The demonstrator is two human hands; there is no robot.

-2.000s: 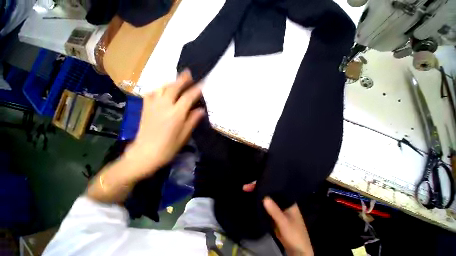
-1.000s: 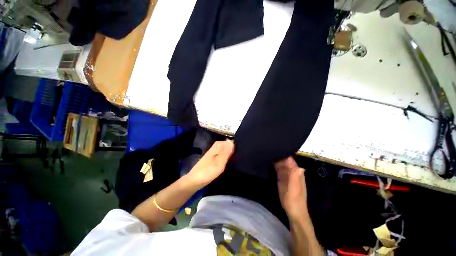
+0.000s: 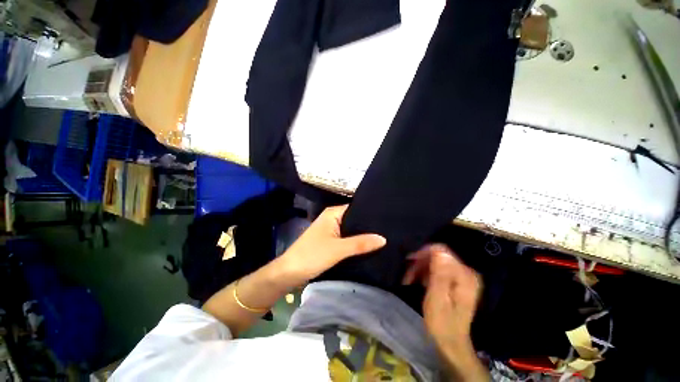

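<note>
A dark garment piece (image 3: 440, 127) runs as a wide strip from the small brassy-tan block (image 3: 534, 31) across the white table (image 3: 350, 97) and over its front edge into the lap. Another dark length lies to its left. My left hand (image 3: 328, 242) holds the strip's left edge below the table edge, thumb on top, other fingers partly hidden by the cloth. My right hand (image 3: 451, 295) is at the cloth's lower right, blurred, fingers bent; whether it grips cloth is unclear.
Shears (image 3: 656, 71) lie at the right, cut off by the picture edge. A dark thread with a knot (image 3: 641, 153) lies on the bed. A brown taped board (image 3: 168, 82) is at left, with blue crates (image 3: 78, 153) below. A dark bundle with a cream tag (image 3: 227, 242) hangs at left.
My left hand has come down from the left cloth length to the strip at the lap. My right hand has let the cloth slide and moved slightly right. The view has shifted.
</note>
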